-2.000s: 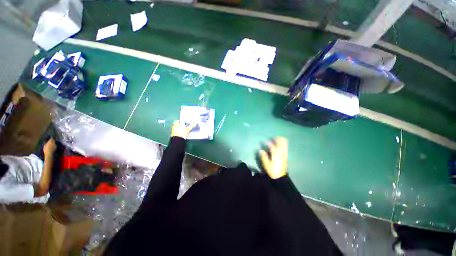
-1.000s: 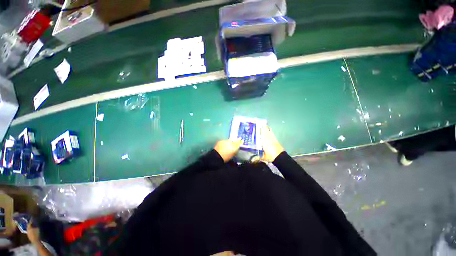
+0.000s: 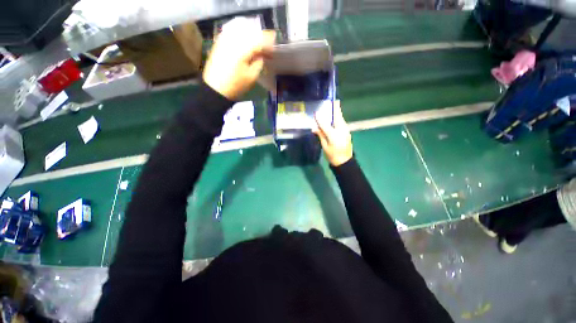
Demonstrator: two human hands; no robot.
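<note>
The open inner carton (image 3: 304, 129), blue outside with a raised greyish flap, stands across the pale rail in front of me. Dark retail boxes show inside it, with a white and yellow face near its front. My left hand (image 3: 240, 60) is raised at the flap's upper left, fingers bent at its edge; it looks to be holding the flap. My right hand (image 3: 335, 135) is at the carton's right front edge, fingers against the white face. Whether it grips a box or the carton is hidden. White blanks (image 3: 237, 121) lie partly behind my left arm.
Retail boxes (image 3: 22, 221) lie at the far left, with a single one (image 3: 74, 218) beside them. A thin stick (image 3: 219, 205) lies on the bench. A white tray (image 3: 115, 79) and brown carton (image 3: 161, 57) stand at the back left. Blue box stacks (image 3: 534, 94) and a person's leg (image 3: 527, 221) are at the right.
Both hands have moved from the near edge of the bench, where they held a retail box, to the inner carton. My left hand has risen to its flap. The view has shifted.
</note>
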